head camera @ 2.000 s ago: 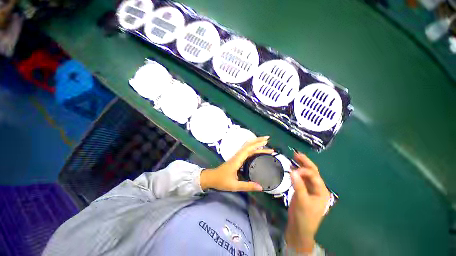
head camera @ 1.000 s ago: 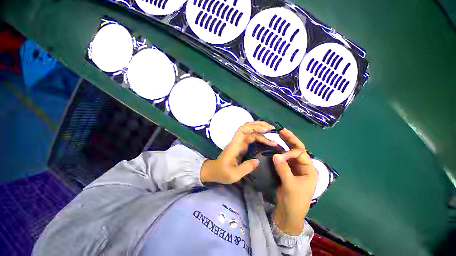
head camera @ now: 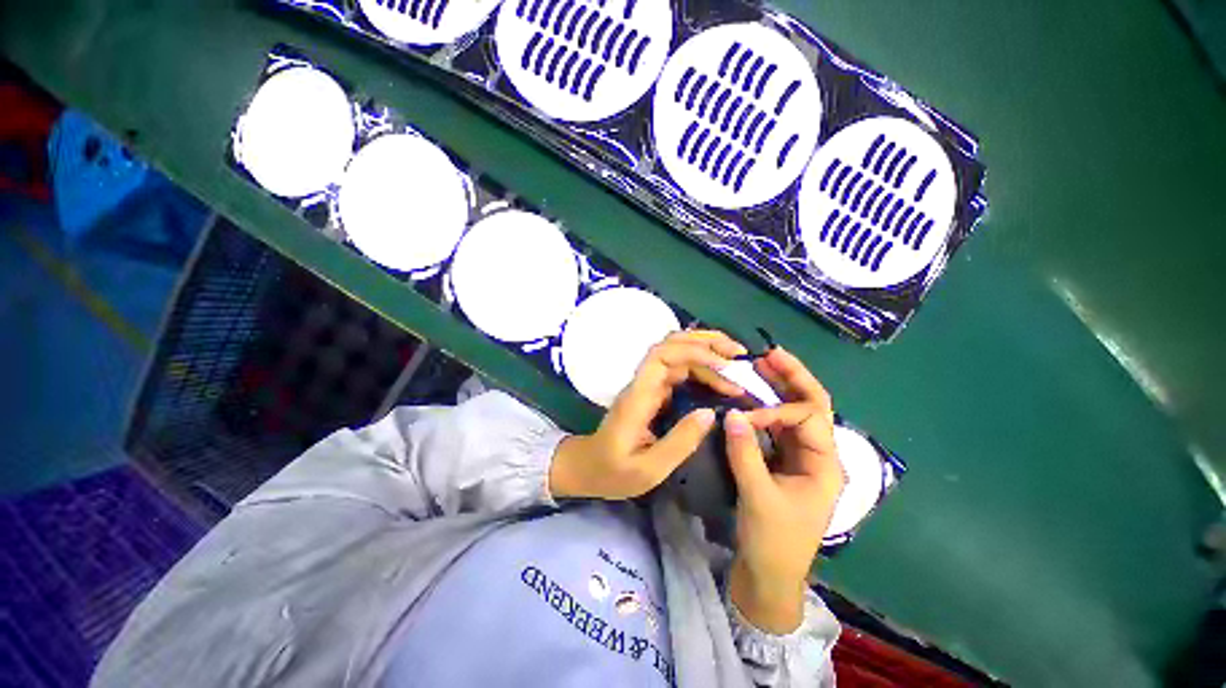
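My left hand (head camera: 639, 430) and my right hand (head camera: 787, 470) hold a dark round canister (head camera: 698, 480) between them, close to my body. Both thumbs and forefingers meet at its upper side. A small thin dark bit (head camera: 765, 341) sticks up past my right fingertips; I cannot tell what it is. Under and beside my hands lies a used backing strip (head camera: 515, 276) with plain white circles. Beyond it lies a glossy stack of label strips (head camera: 738, 116), its white discs marked with short dark bars. My hands hide part of the canister and of the backing.
The strips lie on a green bench (head camera: 1035, 390). Left of the bench edge are a dark slatted crate (head camera: 222, 363) holding round pieces, a purple crate (head camera: 101, 571) and a blue stool (head camera: 97, 182) on the blue floor. Something red (head camera: 881, 661) shows below the bench edge at the bottom.
My right hand has closed in on the canister, which has tilted so its flat face is mostly hidden. The view has moved nearer the strips. Over the last second only my fingers shifted slightly.
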